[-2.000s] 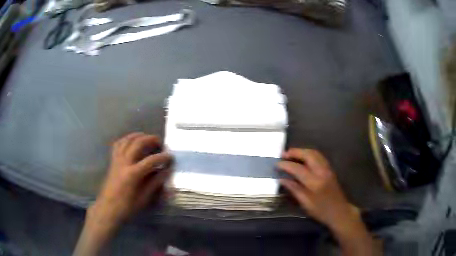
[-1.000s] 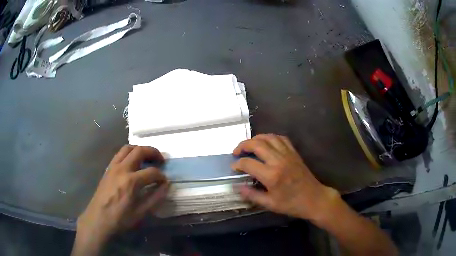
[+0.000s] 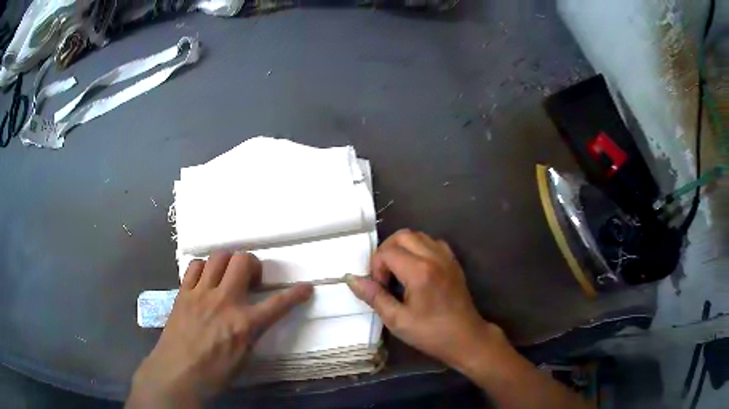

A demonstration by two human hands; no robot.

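A stack of white cut panels (image 3: pixel 272 200) lies near the table's front edge, with a shallow point on its far side. A narrow folded band (image 3: pixel 320 302) runs across the near part of the top panel. The blue-grey flat strip (image 3: pixel 157 309) sticks out left of the stack; the rest is hidden under the cloth and my left hand. My left hand (image 3: pixel 216 307) lies on the band with fingers spread, pressing it. My right hand (image 3: pixel 424 291) pinches the band's upper edge near its right end between thumb and fingers.
A steam iron (image 3: pixel 575 232) with a yellowish edge stands at right beside a black pad (image 3: pixel 587 112). A pale tape loop (image 3: pixel 120 84) and black scissors (image 3: pixel 14 116) lie at upper left, near white bundles (image 3: pixel 40 36). A worn pale wall (image 3: pixel 631 56) bounds the right side.
The strip was across the panel between both hands; now cloth is folded over it and its end shows at left. My left hand has flattened onto the fold. My right hand now pinches its edge.
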